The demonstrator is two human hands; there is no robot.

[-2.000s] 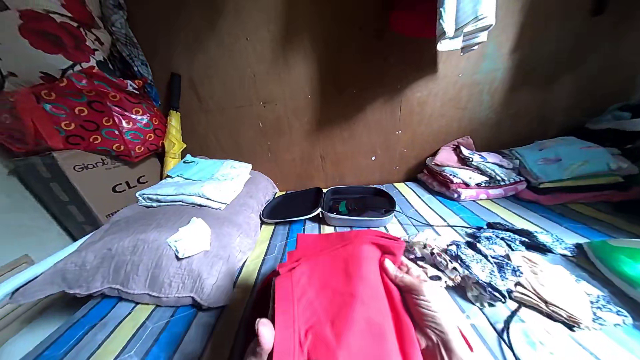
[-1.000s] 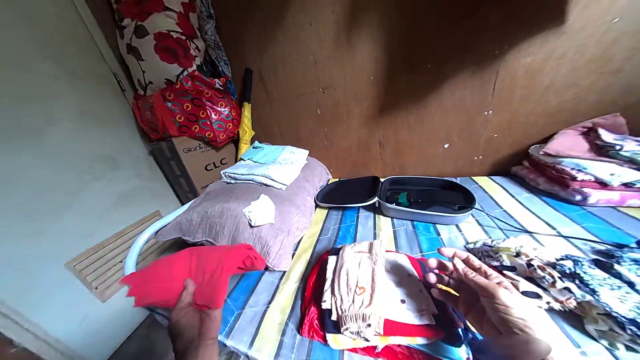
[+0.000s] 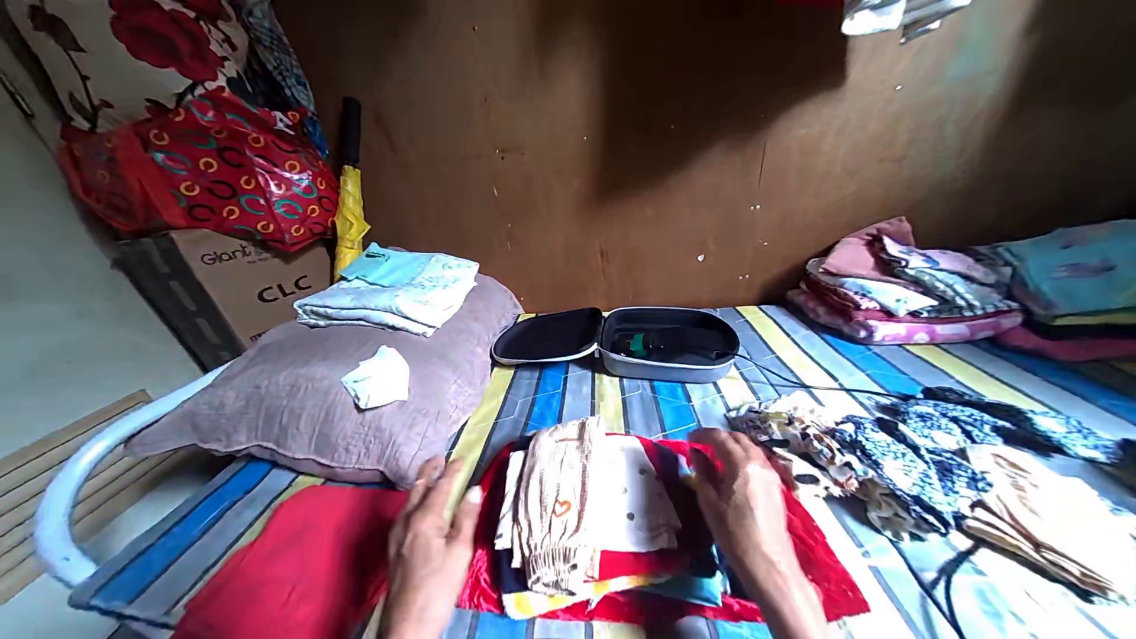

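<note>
A stack of folded clothes lies on a red plush cloth (image 3: 821,568), with a cream ribbed garment bearing an orange heart (image 3: 559,506) and a white dotted garment (image 3: 632,497) on top. My left hand (image 3: 432,541) is at the stack's left side, fingers apart, between it and a red folded cloth (image 3: 297,559) on the mattress. My right hand (image 3: 741,506) rests at the stack's right side, its fingers spread and curved over the edge. Neither hand shows anything held.
A grey pillow (image 3: 293,404) carries folded cloths (image 3: 395,293) and a small white cloth (image 3: 380,379). An open zip case (image 3: 670,366) with a cable lies behind the stack. Crumpled garments (image 3: 923,453) are at right, folded piles (image 3: 905,324) farther back. A metal bed rail (image 3: 67,497) curves at left.
The red cloth was in my left hand one second ago; now it lies left of the stack, out of that hand. Both hands have come to the stack's sides. The view has turned right.
</note>
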